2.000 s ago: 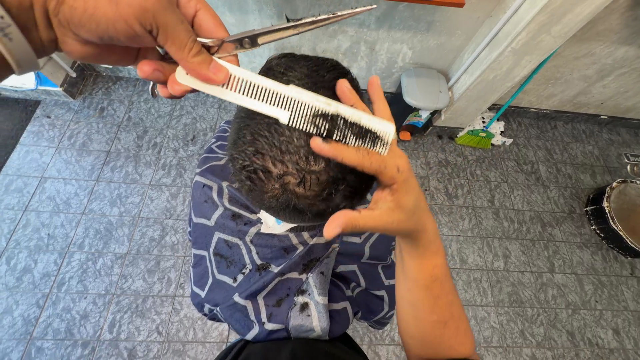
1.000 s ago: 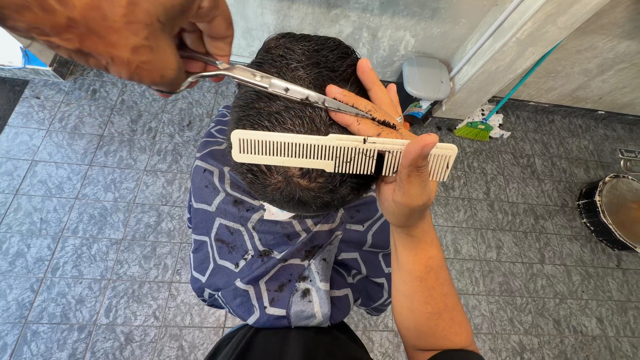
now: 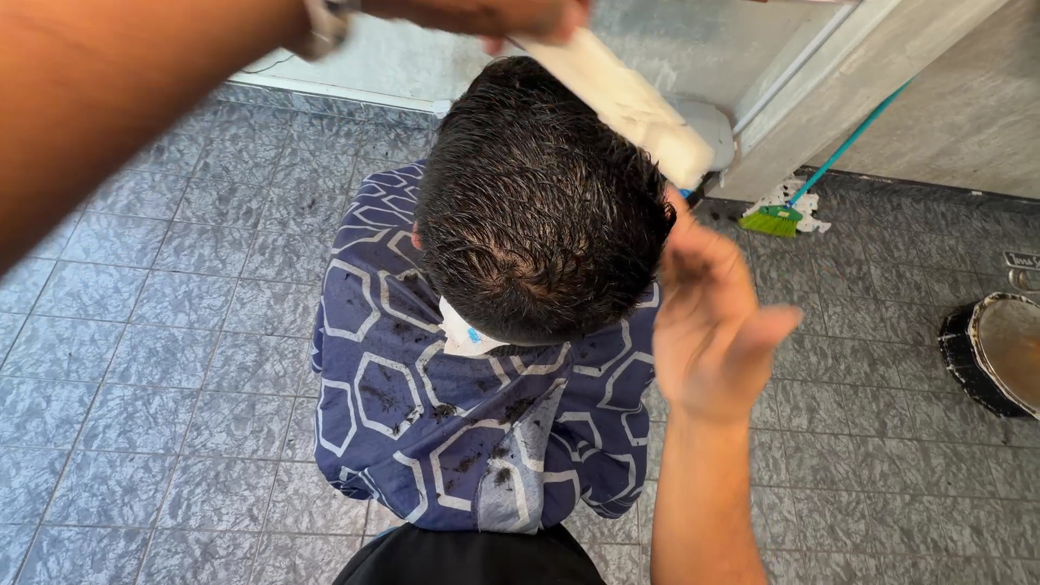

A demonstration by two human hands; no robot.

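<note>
The seated person's short dark hair (image 3: 536, 195) fills the middle of the head view. My left hand (image 3: 512, 15), partly cut off by the top edge, holds a white comb (image 3: 621, 101), blurred, which slants down across the upper right of the head. Whether scissors are also in that hand cannot be told. My right hand (image 3: 707, 325) is beside the right side of the head, palm facing the camera, thumb spread, holding nothing; its fingertips are partly hidden at the hair. A navy cape with pale hexagons (image 3: 455, 414) bears hair clippings, and white paper (image 3: 469, 331) shows at the neck.
A green broom (image 3: 772, 221) with a teal handle leans by the wall at the right. A pale lidded bin (image 3: 707, 130) stands beyond the head. At the right edge is a round, dark-sided container (image 3: 975, 357). Grey tiles (image 3: 162, 357) cover the floor.
The comb has passed from my right hand to my left. My right hand has come down to the side of the head, and the scissors seen earlier no longer show clearly.
</note>
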